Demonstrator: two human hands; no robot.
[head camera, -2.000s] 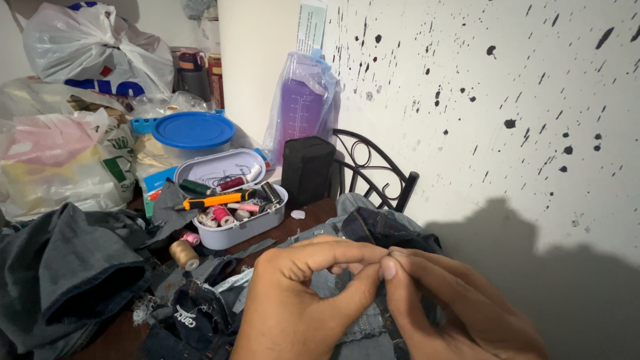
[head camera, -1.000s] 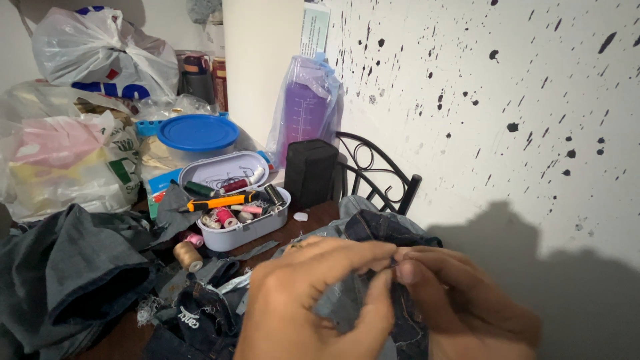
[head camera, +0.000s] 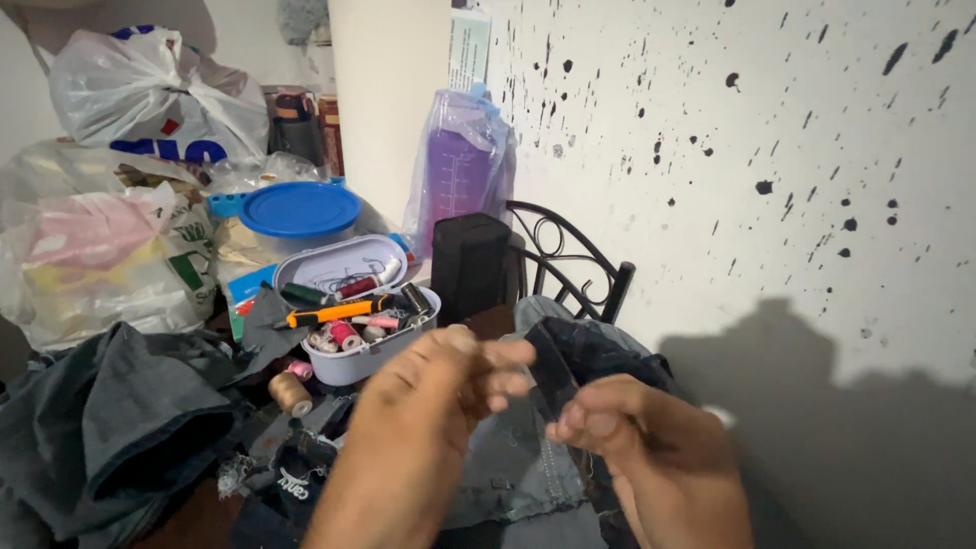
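Observation:
My left hand is raised over the denim, blurred, with its fingers partly curled. To its right, my right hand has thumb and fingertips together; a thin thread seems to hang beneath them, but what they pinch is too small to tell. The hands are apart. Below them lie patched denim pieces. Just beyond my left hand stands an oval sewing box holding thread spools, with an orange-handled tool across it. A tan thread spool lies beside the box.
Dark grey cloth is heaped at left. Plastic bags and a blue-lidded container stand behind. A black case and a bagged purple bottle are beyond the box. A black metal chair back stands near the paint-spattered wall.
The fingertips of my two hands met in the earlier frames and are now apart. My left hand has risen, while my right hand sits lower.

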